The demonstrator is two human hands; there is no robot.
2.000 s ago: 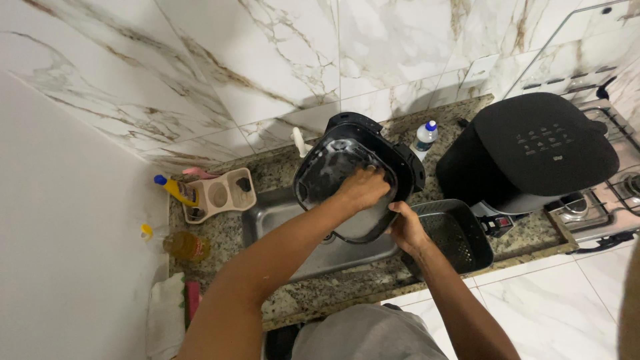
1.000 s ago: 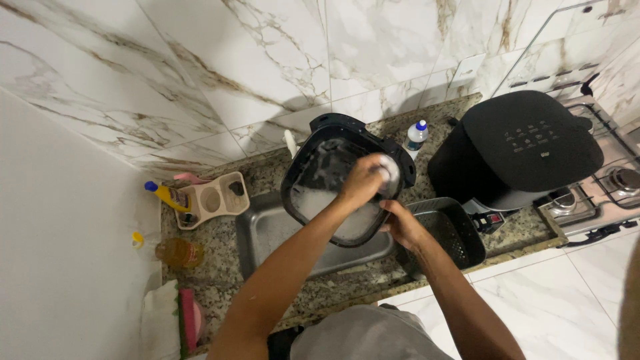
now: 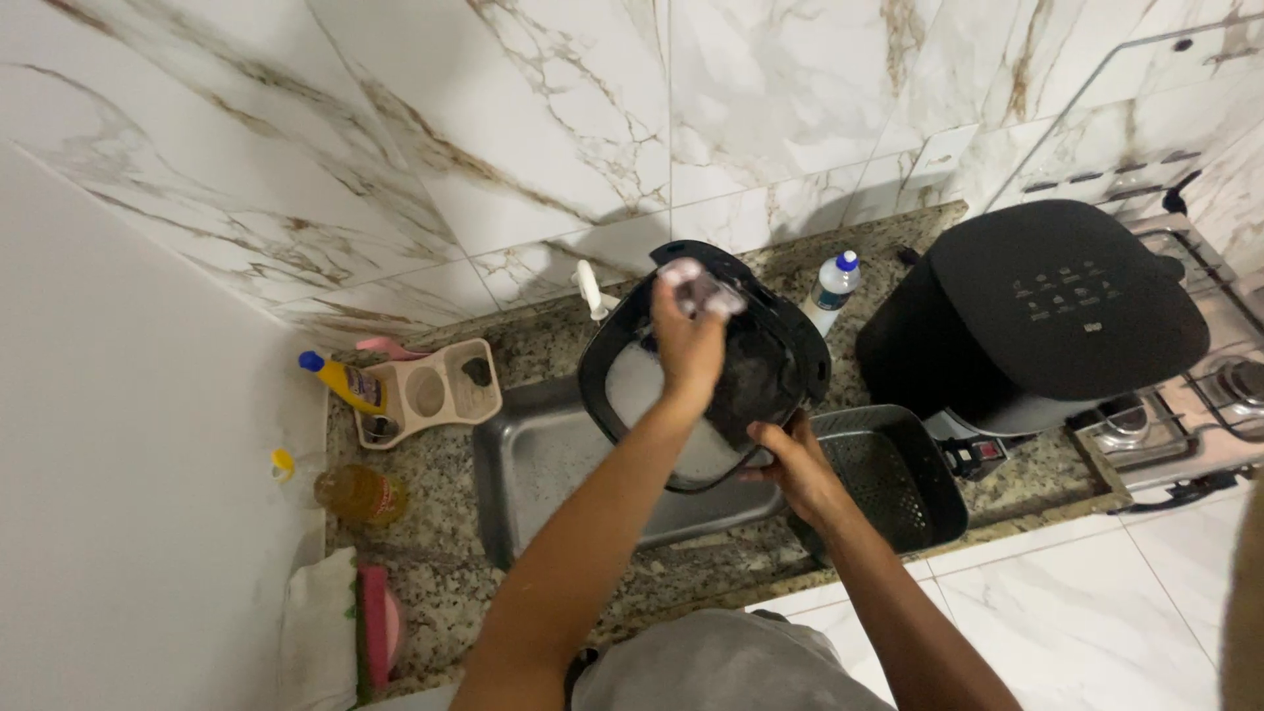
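A black air fryer drawer (image 3: 755, 380) with white suds inside is held tilted above the stainless steel sink (image 3: 553, 454). My right hand (image 3: 795, 464) grips its near right rim, thumb on the edge. Inside the drawer, near its far wall, my left hand (image 3: 689, 341) holds a foamy, blurred scrubbing pad (image 3: 696, 286). A black perforated air fryer basket (image 3: 879, 474) with a handle lies on the granite counter right of the sink. Behind it stands the black air fryer body (image 3: 1066, 296).
A white faucet (image 3: 591, 289) rises behind the sink. A clear bottle with a blue cap (image 3: 831, 293) stands behind the drawer. On the left are a beige sink caddy (image 3: 430, 390), a yellow bottle (image 3: 346, 383), an amber liquid bottle (image 3: 360, 494) and a cloth (image 3: 321, 627). A gas stove (image 3: 1224, 395) adjoins at right.
My left hand has moved with the pad from the drawer's right side to its far wall. My right hand still holds the rim.
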